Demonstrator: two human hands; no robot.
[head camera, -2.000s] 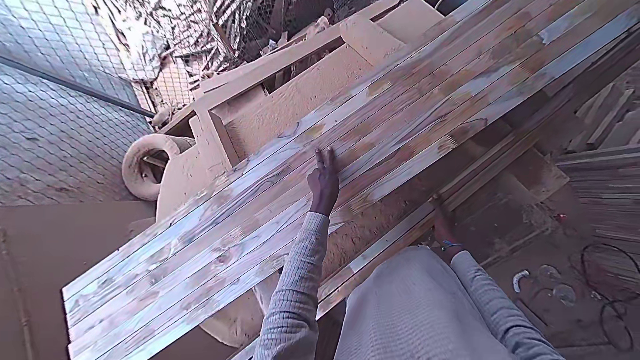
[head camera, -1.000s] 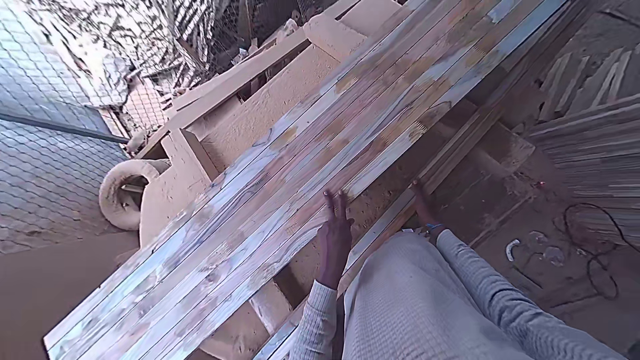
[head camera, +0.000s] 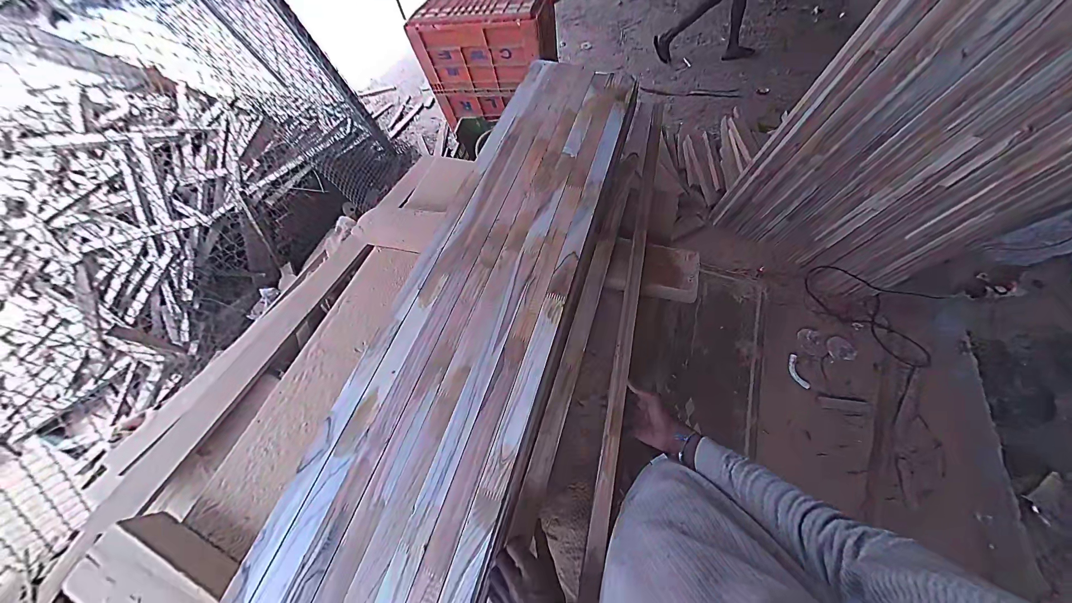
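Note:
Long wooden strips with finger joints lie side by side as a panel (head camera: 469, 335) on a dusty wooden bench (head camera: 310, 377). To the right of the panel runs a separate narrow wooden strip (head camera: 624, 360). My right hand (head camera: 659, 423), with a band at the wrist, is at this strip's outer side; its fingertips touch or nearly touch the edge, and the grip is unclear. Low in the view, my left hand (head camera: 528, 569) is at the panel's right edge, between the panel and the narrow strip, partly cut off and dark.
A red plastic crate (head camera: 481, 54) stands beyond the panel's far end. Stacked wooden strips (head camera: 904, 142) fill the upper right. A black cable (head camera: 879, 322) lies on the right floor. Wire mesh (head camera: 352, 159) and piled scrap wood (head camera: 142, 226) are at left. A person's legs (head camera: 712, 29) show at the top.
My left hand has gone from the panel's top surface to its right edge. The narrow strip now shows apart from the panel. The view has turned strongly toward the panel's far end.

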